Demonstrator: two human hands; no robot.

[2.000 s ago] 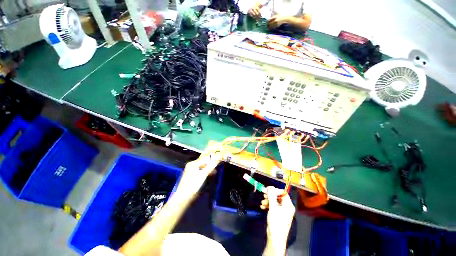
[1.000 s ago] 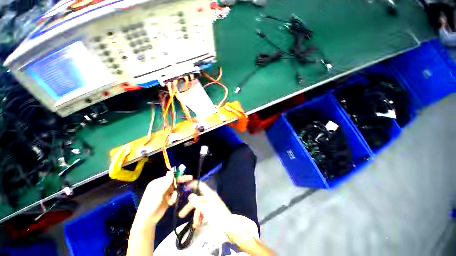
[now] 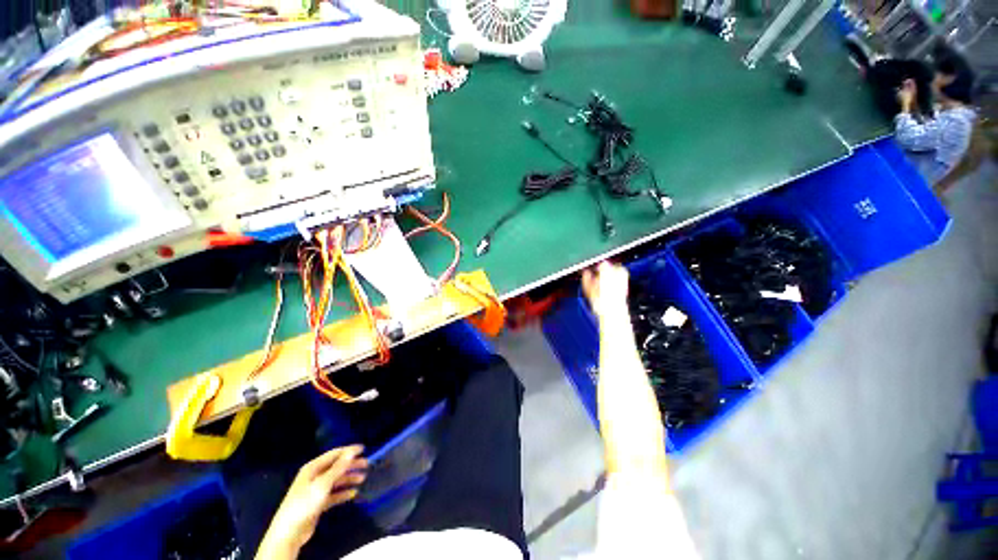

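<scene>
My left hand (image 3: 320, 489) is in front of the bench, low, fingers slightly curled and apart, with nothing seen in it. My right hand (image 3: 607, 289) reaches out to the right, near the bench edge and the left end of a blue bin (image 3: 580, 356). Its fingers are small and blurred, and I cannot tell if they hold anything. Orange and red test leads (image 3: 320, 312) hang from the cream cable tester (image 3: 287, 123) over the orange-yellow fixture strip (image 3: 328, 348). A pale plug (image 3: 367, 395) hangs free at the end of the leads.
Black cables (image 3: 613, 164) lie on the green bench (image 3: 711, 120) right of the tester. A dark cable tangle (image 3: 55, 366) lies at left. A white fan (image 3: 503, 24) stands behind. Blue bins at right hold black cables (image 3: 755, 279) with pale labels. A person (image 3: 936, 126) is at far right.
Both hands have parted. My right hand has moved out to the right; my left hand has let go of the test lead. The black cable is no longer seen between them. The view has shifted slightly.
</scene>
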